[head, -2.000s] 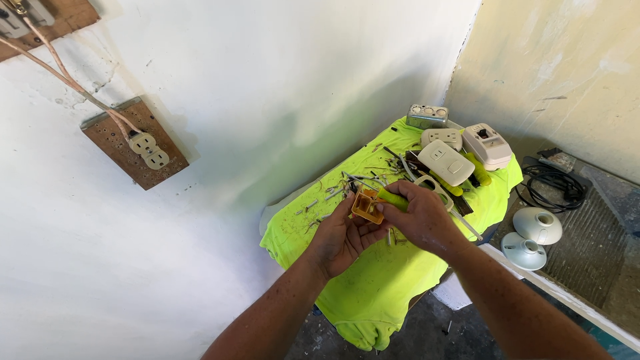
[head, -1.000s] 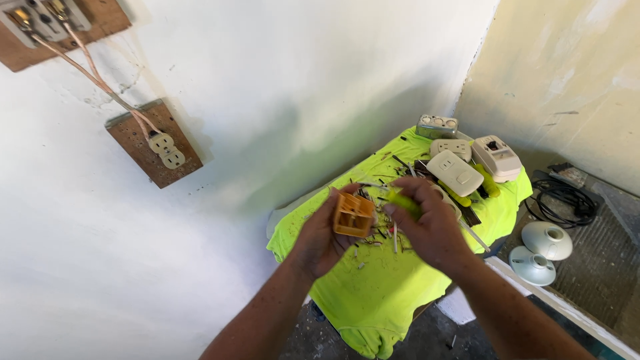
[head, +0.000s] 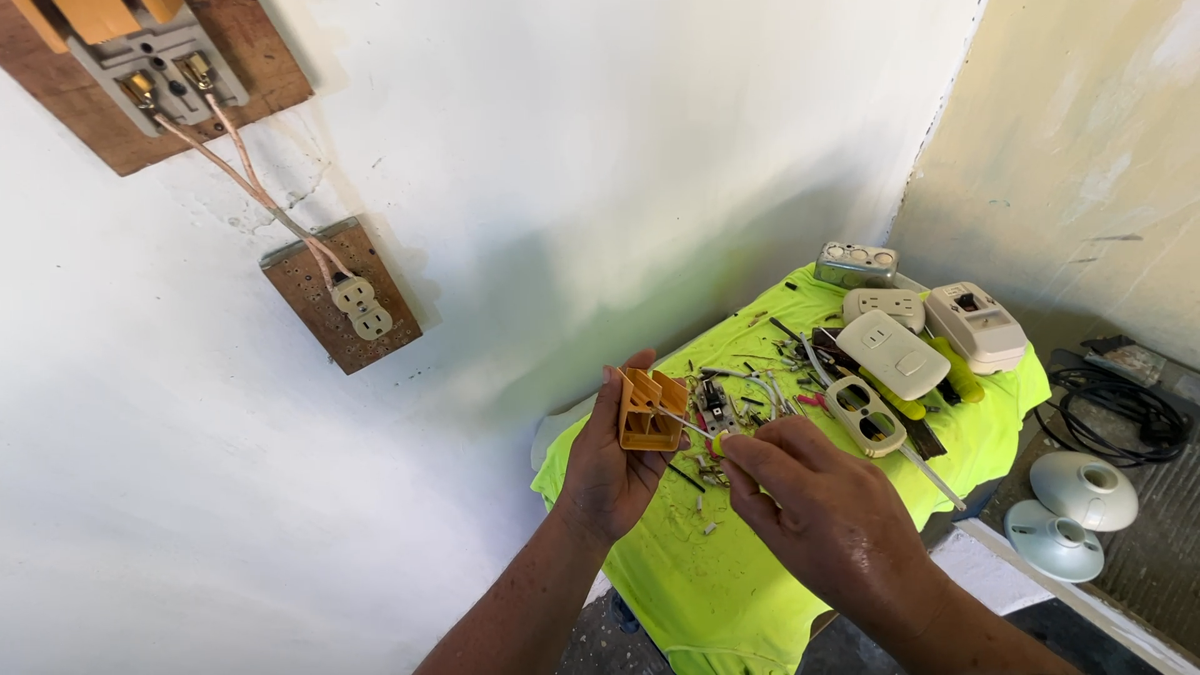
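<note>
Near the middle of the view my left hand (head: 609, 459) holds an orange plastic switch cover (head: 651, 412), its ribbed, hollow side facing up. My right hand (head: 825, 506) grips a screwdriver by its yellow-green handle (head: 720, 443), most of which the fingers hide. The screwdriver's thin shaft (head: 682, 421) reaches into the orange cover. Just behind the hands, a small grey device with metal contacts (head: 716, 408) lies on the bright yellow-green cloth (head: 722, 572), among wire scraps. A beige oval-holed outlet cover plate (head: 864, 416) lies to the right.
Beige wall devices (head: 892, 354), a metal electrical box (head: 855, 265) and tools crowd the cloth's far right. Two white lamp holders (head: 1084, 490) and a coiled black cable (head: 1116, 412) lie beyond it. On the left wall, wires join a mounted grey switch base (head: 159, 80) to a duplex outlet (head: 362, 307).
The screwdriver's shaft now reaches into the orange cover, which one second ago was turned toward the camera with the right hand beside it. The view has shifted somewhat.
</note>
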